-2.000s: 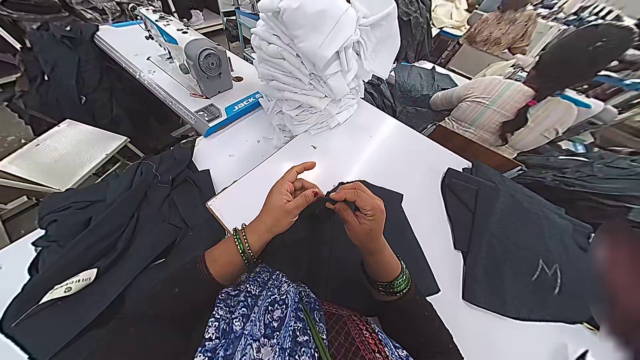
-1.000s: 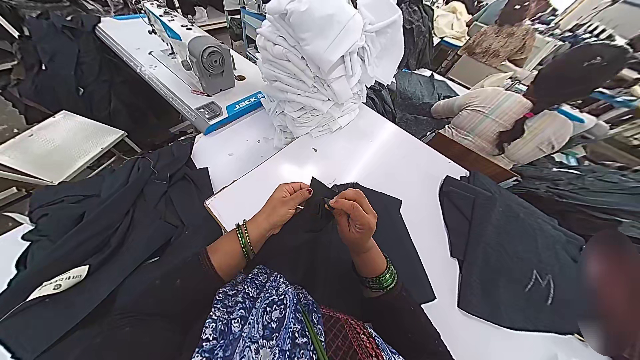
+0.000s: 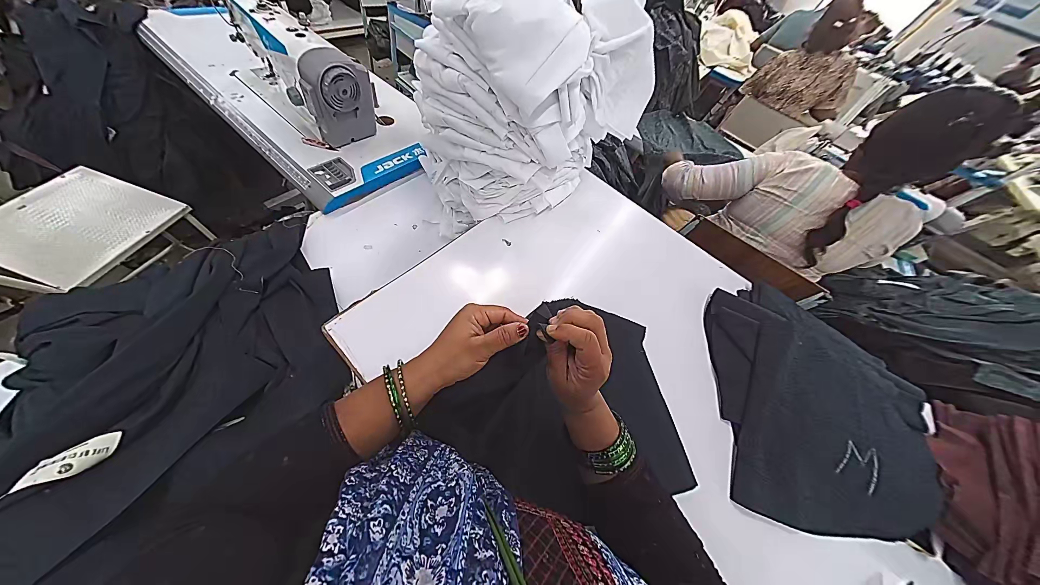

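Note:
A dark fabric piece [image 3: 642,398] lies over the white table in front of me and reaches down toward my lap. My right hand [image 3: 578,353] pinches its upper edge between thumb and fingers; something small at the fingertips is too small to name. Just left of it, my left hand [image 3: 479,337] has thumb and forefinger pressed together at the fabric's edge, and whether cloth or thread is between them cannot be told. Green bangles circle both wrists.
A tall stack of white fabric [image 3: 520,106] stands beyond my hands. Dark garments [image 3: 162,341] pile at left, folded dark cloth [image 3: 821,422] with a chalk mark at right. A sewing machine [image 3: 325,81] is back left; a person [image 3: 796,195] sits back right.
One second ago a dark corner of the fabric stood up between my hands; now it is lower and my left fingertips point toward my right ones. The maroon cloth at right shows more plainly.

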